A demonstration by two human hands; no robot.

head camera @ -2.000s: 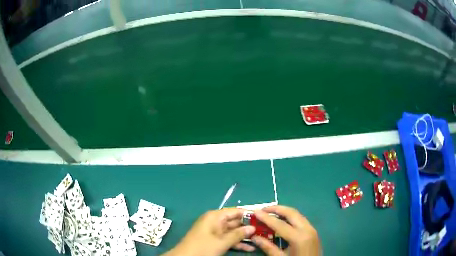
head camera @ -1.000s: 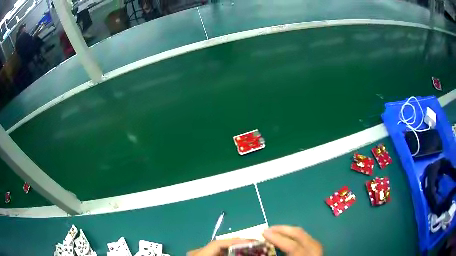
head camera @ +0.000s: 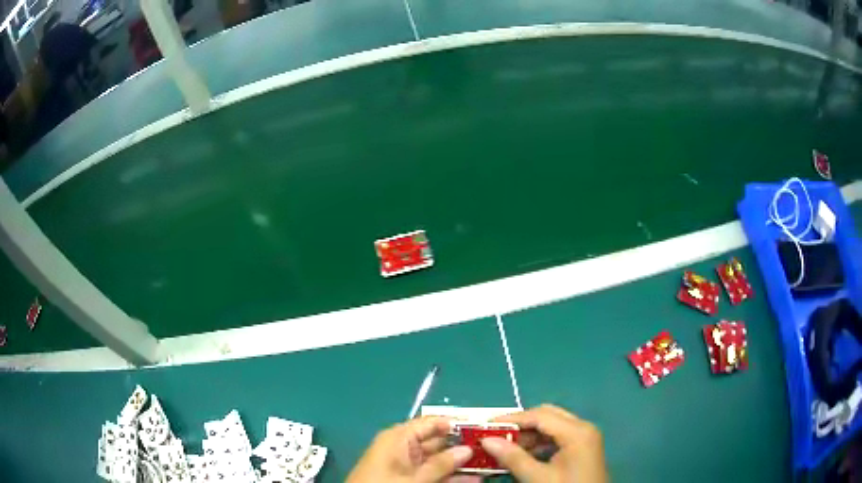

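Note:
A red circuit board in a white shell (head camera: 485, 447) is held between my two hands at the bottom middle. My left hand (head camera: 413, 453) grips its left side, thumb on the red face. My right hand (head camera: 558, 447) grips its right side, thumb also on the face. The fingers hide part of its edges. A flat white card (head camera: 463, 412) lies just behind the hands. A slim pen-shaped tool (head camera: 424, 392) lies on the bench beside my left hand.
White plastic panels (head camera: 227, 447) are heaped at lower left. Loose red boards (head camera: 656, 358) lie at right beside a blue tray (head camera: 772, 283) holding a cable, black block and strap. A white-rimmed red unit (head camera: 404, 254) sits on the green belt (head camera: 529, 160). A pale post (head camera: 71, 274) stands left.
The view has shifted and tilted. The unit on the belt has moved left. My hands have turned the held board, and its red face now shows with both thumbs on it.

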